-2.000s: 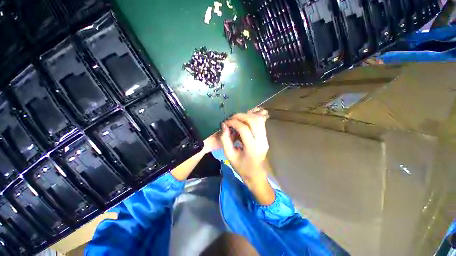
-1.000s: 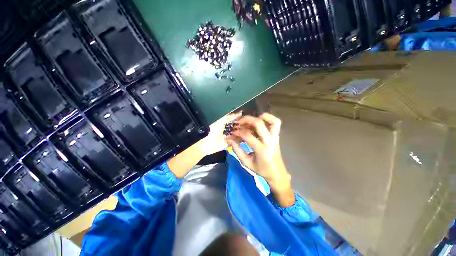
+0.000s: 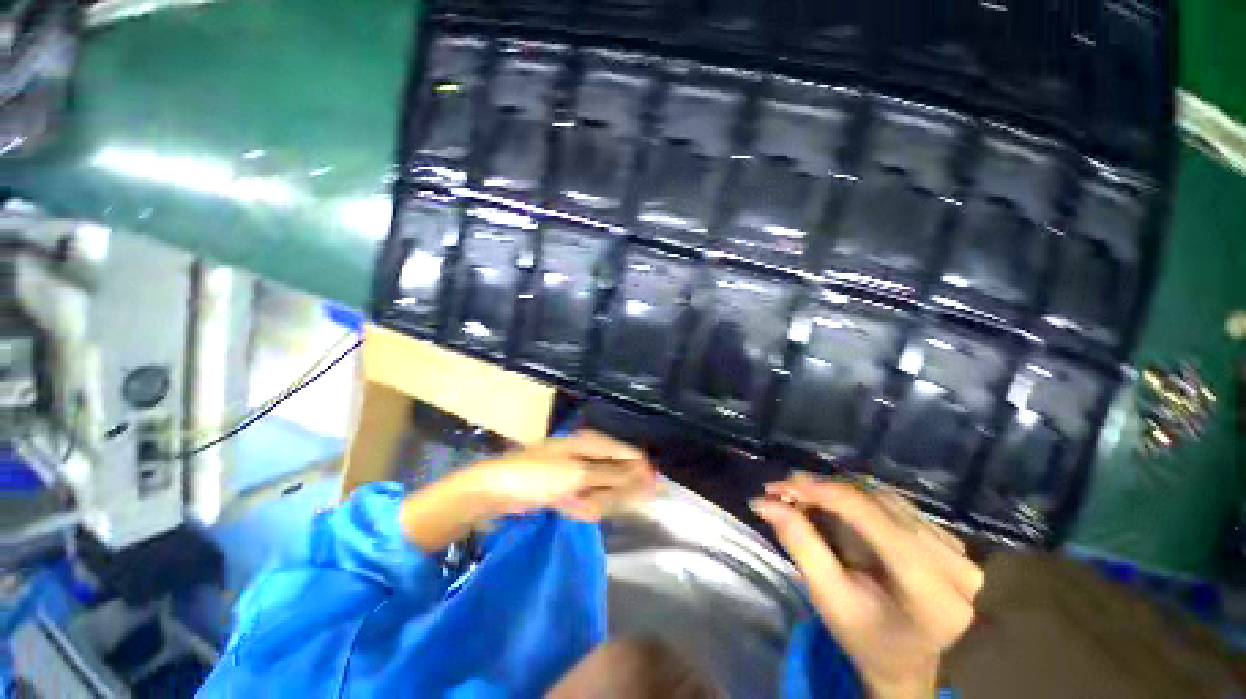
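Note:
A large glossy black blister tray [image 3: 704,253] with rows of rectangular pockets lies in front of me. My left hand [image 3: 567,478] is loosely closed just below the tray's near edge; its palm and the small dark components in it are hidden now. My right hand [image 3: 881,560] is right of it, below the tray's near edge, with finger and thumb tips together on a tiny glinting speck, apparently one component. A loose pile of small components [image 3: 1175,407] lies beside the tray's right edge.
The green bench [image 3: 232,150] shows on both sides of the tray. An open carton [image 3: 458,376] stands below the tray's left part, a brown carton [image 3: 1093,635] at the lower right. White equipment [image 3: 144,396] and a dark cable are at the left.
The view has swung left, so the tray now fills the middle and the pile sits at the right. My hands have moved apart; the right was picking at the cluster in my left palm.

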